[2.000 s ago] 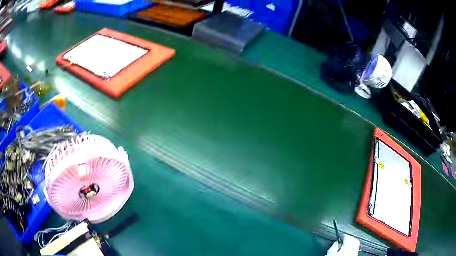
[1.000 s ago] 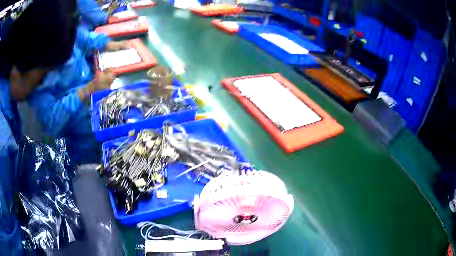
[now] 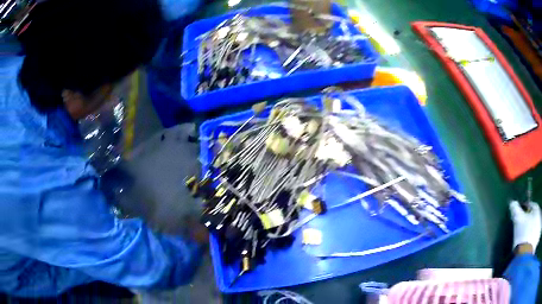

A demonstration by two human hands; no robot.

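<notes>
My right hand [image 3: 526,224], in a white glove with a blue sleeve behind it, is at the right edge, closed around thin dark tweezers [image 3: 529,189] that point up. My left hand is not in view. Nearest in front is a blue tray [image 3: 356,252] with a cable bundle [image 3: 279,154] of silver-grey leads with black and yellow ends. At the upper right, a white backlight unit [image 3: 496,89] in a thin dark frame lies on a red-orange foam pad [image 3: 517,157], above my right hand and not touched by it.
A second blue tray [image 3: 279,85] of leads stands behind the first. Another person in a blue smock [image 3: 77,231] leans in at the left, an arm reaching towards the near tray. The pink fan [image 3: 448,291] is cut off by the bottom edge.
The view has swung left and closer to the trays. The pink fan has moved to the bottom edge. My gloved hand, out of the picture one second ago, shows again at the right.
</notes>
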